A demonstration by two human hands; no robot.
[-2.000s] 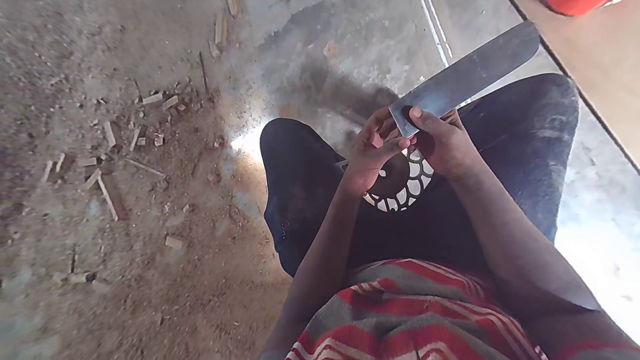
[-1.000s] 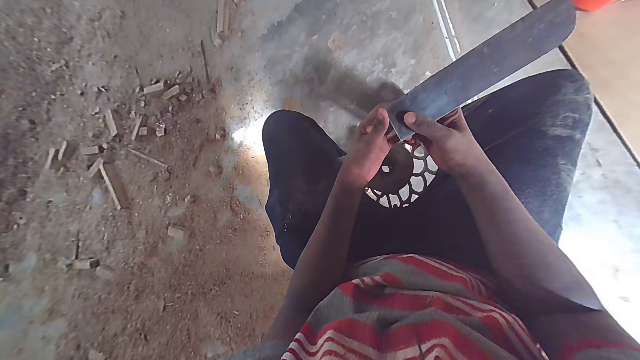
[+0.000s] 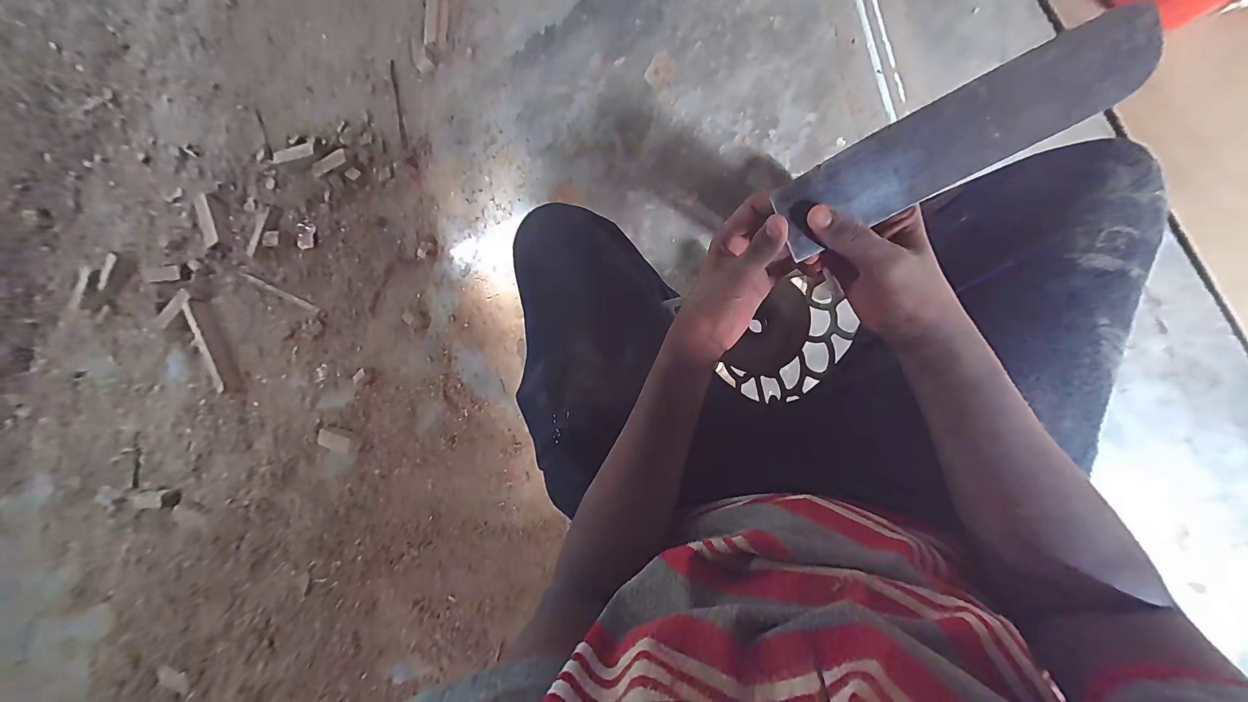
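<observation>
A long flat metal blade [image 3: 985, 117] with a rounded far end slants from my hands to the upper right, its squared end over my lap. My right hand [image 3: 877, 268] grips the squared end, the thumb pressed on the top face beside a dark spot. My left hand [image 3: 736, 283] is at the corner of that end, fingers curled and thumb raised near the edge; whether it holds the blade or something beneath is hidden. Below both hands, between my thighs, lies a round dark piece with a rim of pale cells [image 3: 824, 341], partly covered by my left hand.
Small wood offcuts [image 3: 210, 341] and chips are scattered over the dusty ground at the left. A brown board or panel [image 3: 1209, 127] with a dark edge lies at the upper right, a red object [image 3: 1185, 12] at its top. Thin pale strips [image 3: 880, 58] lie beyond my hands.
The blade's far end has shifted and its slant has changed slightly. Both hands remain at its squared end, and my left thumb now stands up near the corner.
</observation>
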